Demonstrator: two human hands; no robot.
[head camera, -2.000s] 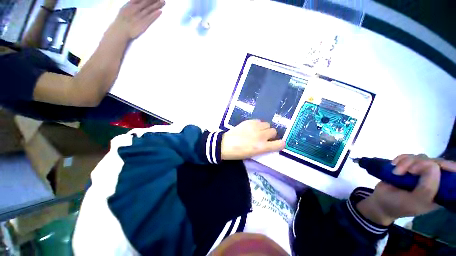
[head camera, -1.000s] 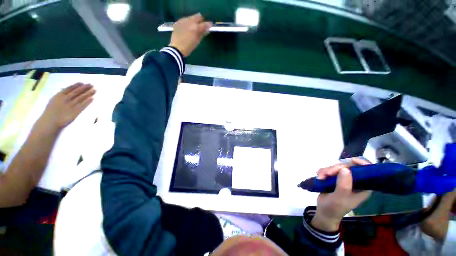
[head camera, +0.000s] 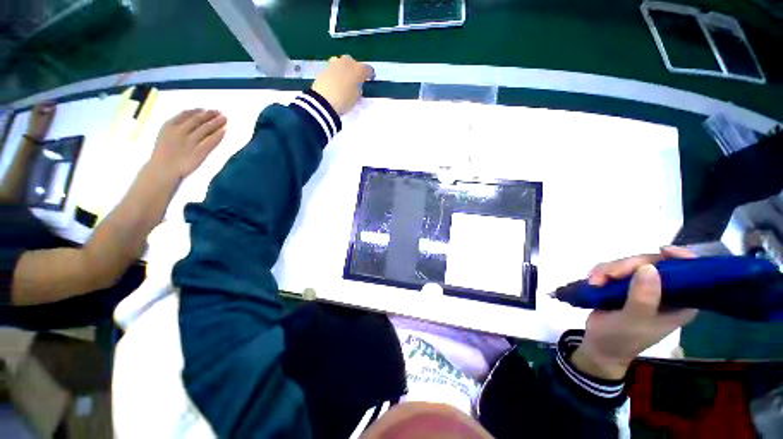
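My right hand grips the dark-blue electric screwdriver, its dark nose pointing left beside the unit's right edge. My left hand is at the table's far edge, arm outstretched and fingers bent; whether it holds anything is unclear. The flat unit lies on the white tabletop with a dark shiny left half. A white sheet covers part of its right half. No green circuit board shows.
Pale frames lie on the green surface beyond, one at top centre, one at top right. A clear patch is at the far table edge. Another person's hand is at left. A dark arm-like shape is at right.
The green circuit board showed in the unit two seconds ago; a white sheet is there now. My left hand has let go of the pale frame on the green surface and come back to the table edge.
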